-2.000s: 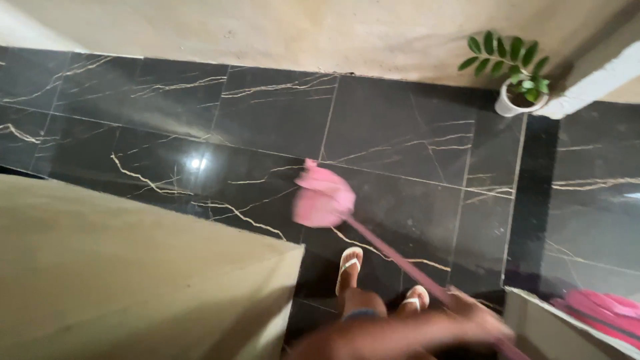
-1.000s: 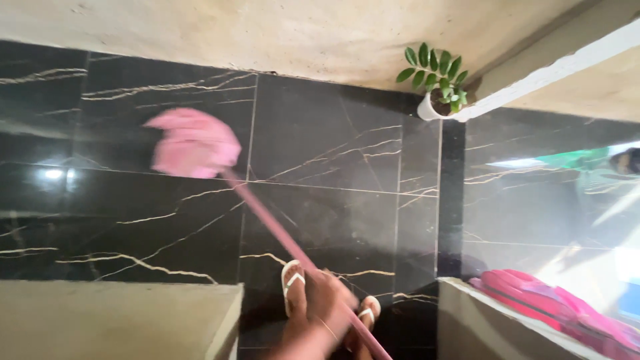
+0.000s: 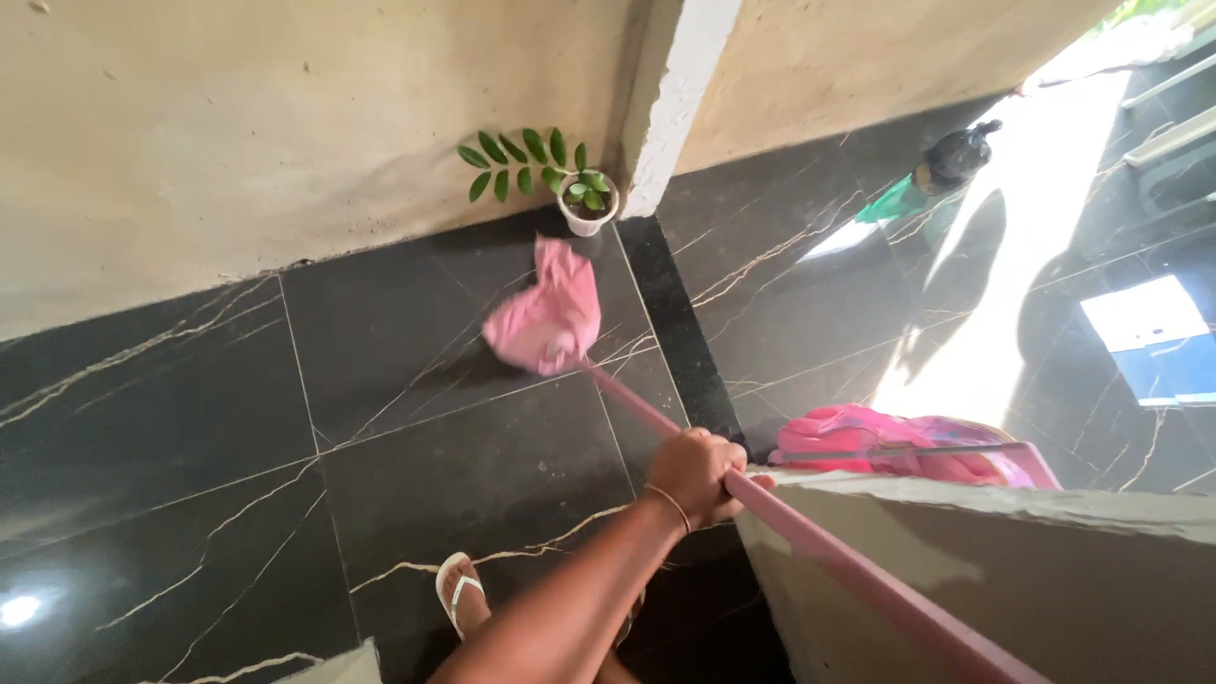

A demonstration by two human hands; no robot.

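My left hand, with a thin bracelet at the wrist, is closed around a pink pole that runs from the lower right up toward the middle. At the pole's far end a pink cloth lies bunched on the dark tiled floor, a little blurred. Just above the cloth stands a white pot with a green leafy plant, at the foot of a white-edged wall corner. My right hand is out of view.
A low wall stands at lower right, with a pink bag behind it. Farther right, a dark object with green material is on the floor near bright sunlight. My sandalled foot is below. A plastered wall borders the floor.
The pink cloth has moved from the left part of the floor to close beside the potted plant. The view has turned toward the right.
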